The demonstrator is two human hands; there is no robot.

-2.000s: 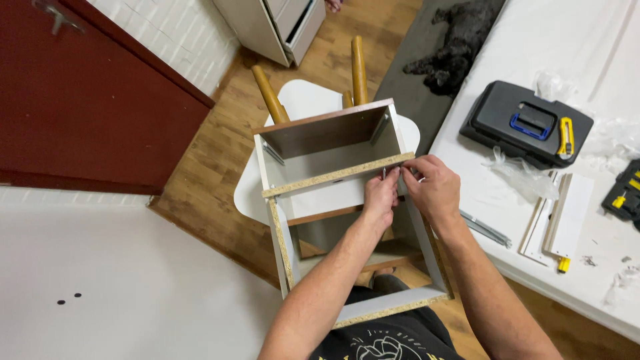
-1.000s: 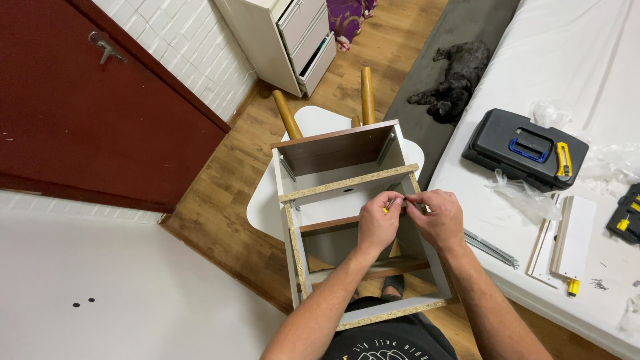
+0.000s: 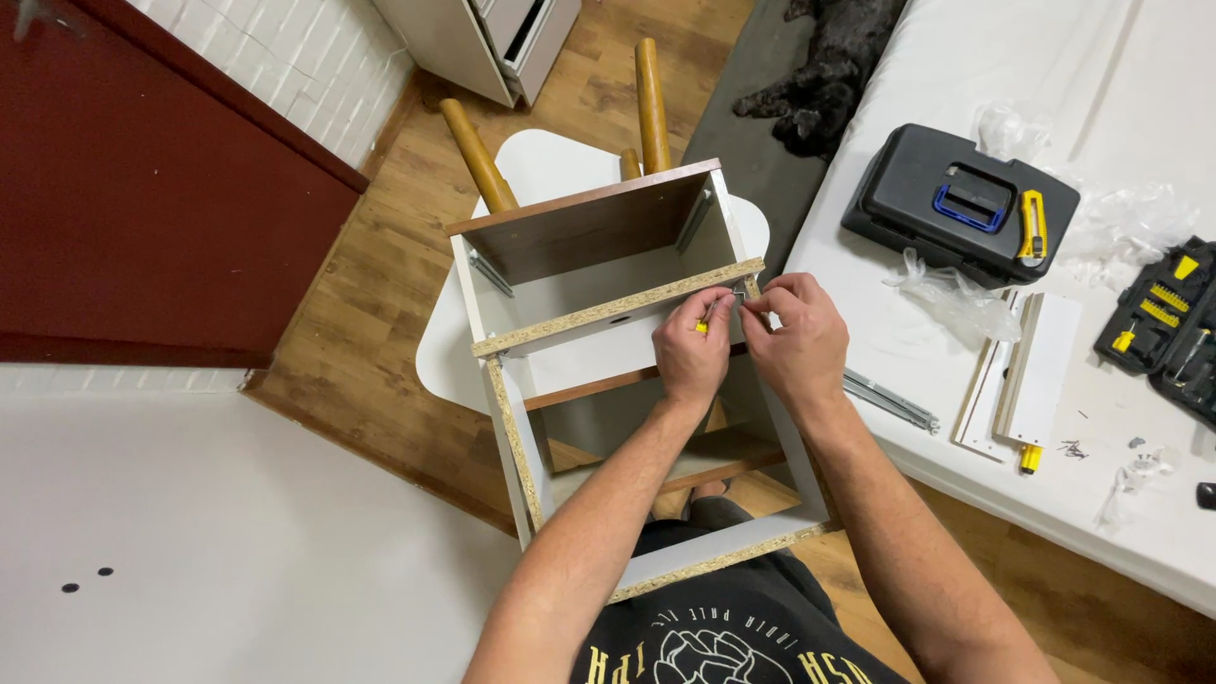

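A small cabinet frame of white and brown boards with raw chipboard edges (image 3: 622, 306) lies tilted in front of me, wooden legs (image 3: 477, 157) at its far end. At the right end of its chipboard-edged crossboard, my left hand (image 3: 695, 347) pinches a small tool with a yellow part (image 3: 702, 328), mostly hidden by the fingers. Close beside it, my right hand (image 3: 793, 323) has its fingertips together at the same corner, near a small metal piece (image 3: 738, 295); whether it grips that piece is unclear. Metal drawer slides (image 3: 491, 274) are fixed inside the upper compartment.
On the white-covered surface at right are a black toolbox (image 3: 955, 204) with a yellow utility knife (image 3: 1033, 226), loose metal slides (image 3: 891, 401), white boards (image 3: 1037, 370), an open tool case (image 3: 1164, 318) and small screws (image 3: 1073, 449). A black dog (image 3: 826, 95) lies beyond; a white drawer unit (image 3: 456, 43) stands behind.
Both hands have moved from in front of the crossboard, where they were a second ago, up to its right corner.
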